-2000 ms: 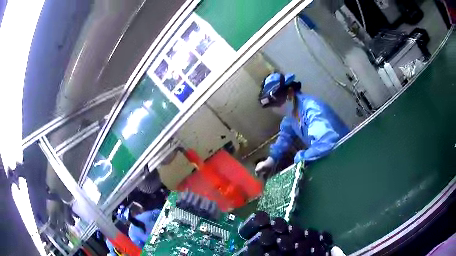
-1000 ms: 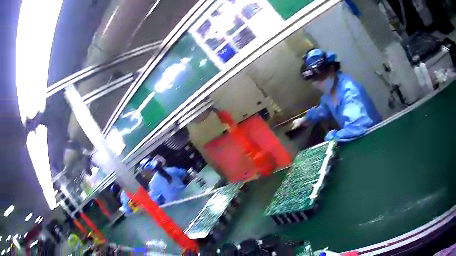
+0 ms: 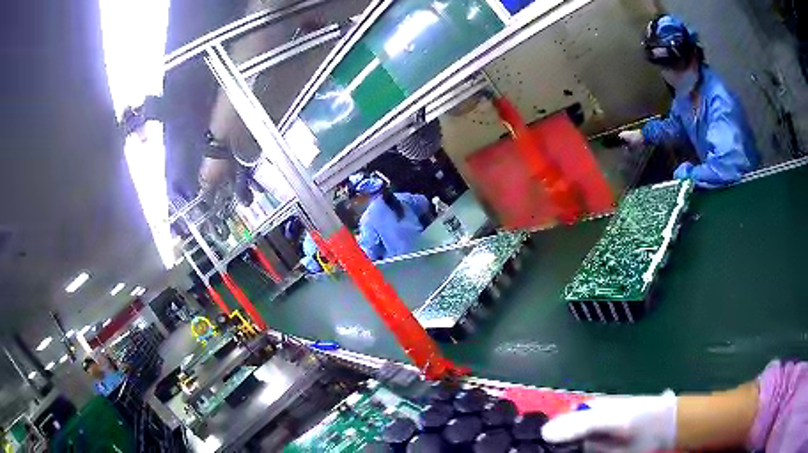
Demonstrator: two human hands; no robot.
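Observation:
A green circuit board (image 3: 359,416) shows at the bottom edge, partly cut off. A cluster of black round capacitors (image 3: 462,428) stands on its right part. My right hand (image 3: 620,423), in a white glove with a pink sleeve, comes in from the bottom right. Its fingertips are at the right side of the capacitors. A small blue spot shows at the glove's upper edge; I cannot tell what it is. The fingers' undersides are hidden, so any grip is unclear. My left hand is out of the picture.
A green conveyor (image 3: 744,265) crosses beyond the board, bearing two boards, one nearer the right (image 3: 629,243) and one left (image 3: 474,281). A red-wrapped post (image 3: 381,296) stands at its near edge. People in blue coats are across the belt. A red surface (image 3: 540,400) lies behind the capacitors.
The view has turned left, so the conveyor boards and the worker sit further right. The near board shows lower than in the earliest frame. My gloved right hand has come clearly into view.

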